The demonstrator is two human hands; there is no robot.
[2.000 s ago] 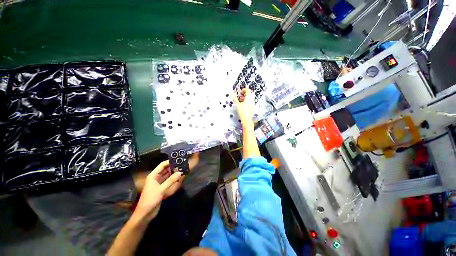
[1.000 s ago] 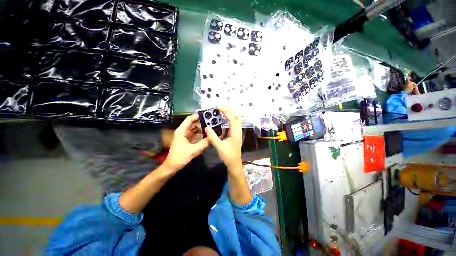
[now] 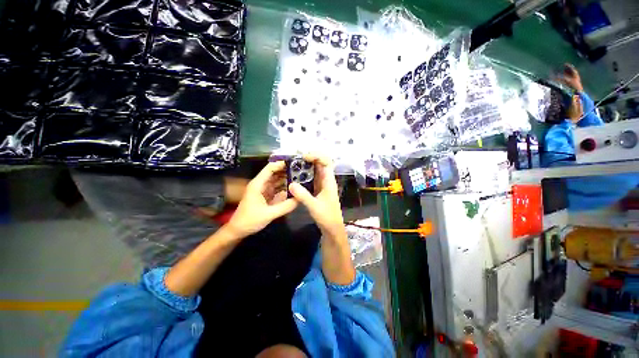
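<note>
A small black camera lens cover (image 3: 302, 170) with round ring openings is held between both hands, just below the bench's front edge. My left hand (image 3: 263, 201) grips its left side. My right hand (image 3: 322, 196) grips its right side, with a thumb on its lower part. Behind the hands lies a release film sheet (image 3: 336, 94) with rows of black dots. Black ring-shaped cutouts (image 3: 429, 89) are on an overlapping sheet to the right, and more are at the film's upper left. Whether a small part is between the fingers cannot be told.
A compartment tray (image 3: 143, 87) under glossy plastic lies on the left of the green bench. On the right are a handheld display (image 3: 429, 175), orange connectors (image 3: 425, 228), a red card (image 3: 527, 210) and a press with a yellow cylinder (image 3: 595, 246). Another person's arm (image 3: 559, 140) shows at upper right.
Two seconds ago my right hand was over the cutout sheet; it then joined my left hand at the cover. In the last second the hands have barely moved. The other person's hand has risen.
</note>
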